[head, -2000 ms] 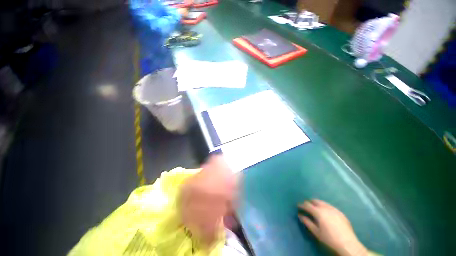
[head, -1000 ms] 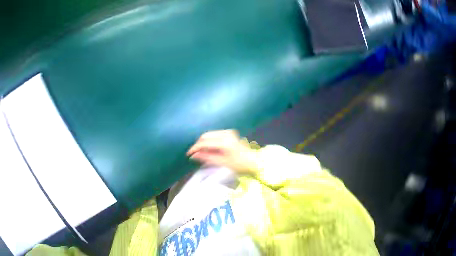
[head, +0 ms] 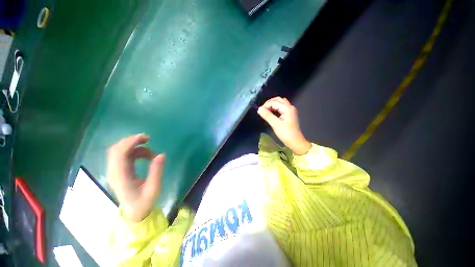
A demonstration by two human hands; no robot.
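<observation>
My left hand [head: 136,177] is raised over the green bench [head: 177,88], thumb and fingers apart, with nothing seen in it. My right hand [head: 282,122] is at the bench's right edge, with thumb and fingertips pinched together. A tiny dark spot shows at its fingertips; I cannot tell whether it is held. Small black pieces [head: 285,49] lie along that edge. A white sheet with a dark end [head: 86,211] lies at lower left, partly behind my left hand and sleeve.
A red fixture [head: 39,224] with a dark panel is at far left. A black sheet [head: 251,4] is cut off by the top edge. A tape roll [head: 43,17] and a white item with a loop [head: 15,75] lie at upper left. A yellow line [head: 398,91] crosses the dark floor.
The view has turned; the black sheet is now at the top edge. My left hand has come into view over the bench. My right hand has moved to the bench edge, its fingertips pinched.
</observation>
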